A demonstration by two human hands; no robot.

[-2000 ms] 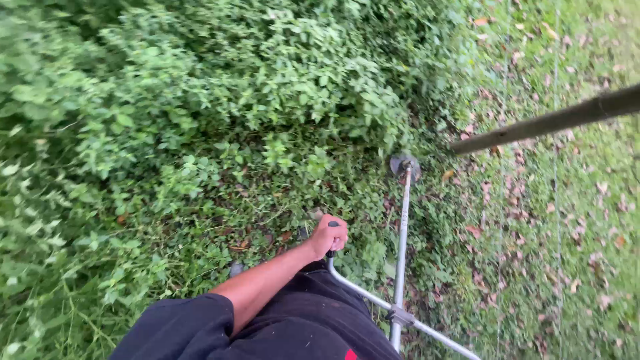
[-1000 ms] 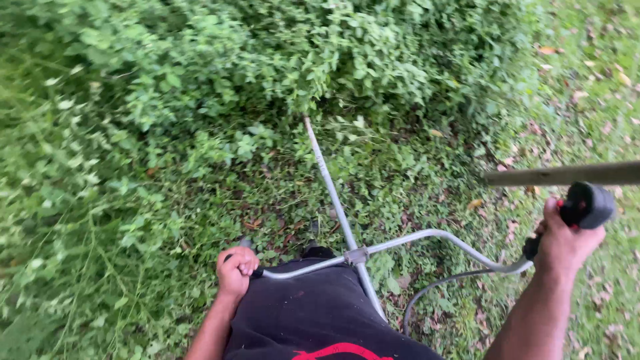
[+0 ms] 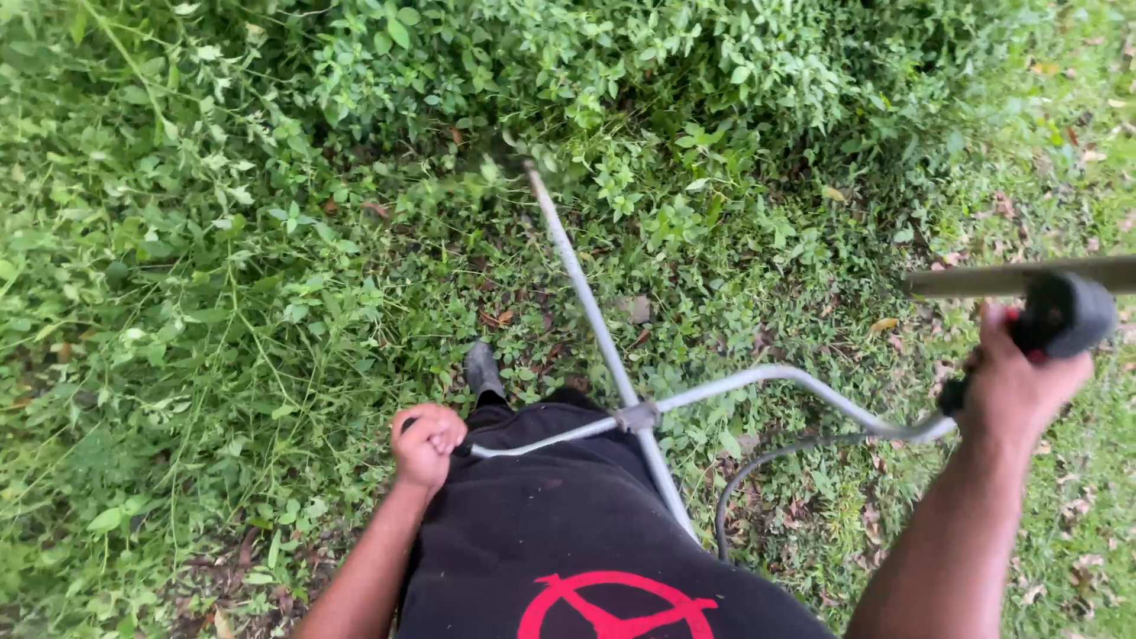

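A brush cutter's metal shaft (image 3: 586,297) runs from beside my waist up into the weeds, where its cutting end is blurred and partly hidden among leaves. Its curved handlebar (image 3: 754,377) crosses the shaft at a clamp (image 3: 637,416). My left hand (image 3: 428,444) is closed around the black grip at the bar's left end. At the right end, my right hand (image 3: 1021,382) holds the black control grip (image 3: 1056,319), which has a red part. A dark cable (image 3: 741,488) curves down from the bar's right side.
Dense green weeds (image 3: 177,222) spread across the left and top. A wooden pole (image 3: 967,280) enters from the right, behind my right hand. Short grass with dry leaves (image 3: 1074,532) lies at the right. My boot (image 3: 483,371) stands in low growth near a small flat block (image 3: 632,308).
The cutting end, visible at right of centre two seconds ago, has swung left into the weeds. My right hand and its control grip have come into view since the first frame.
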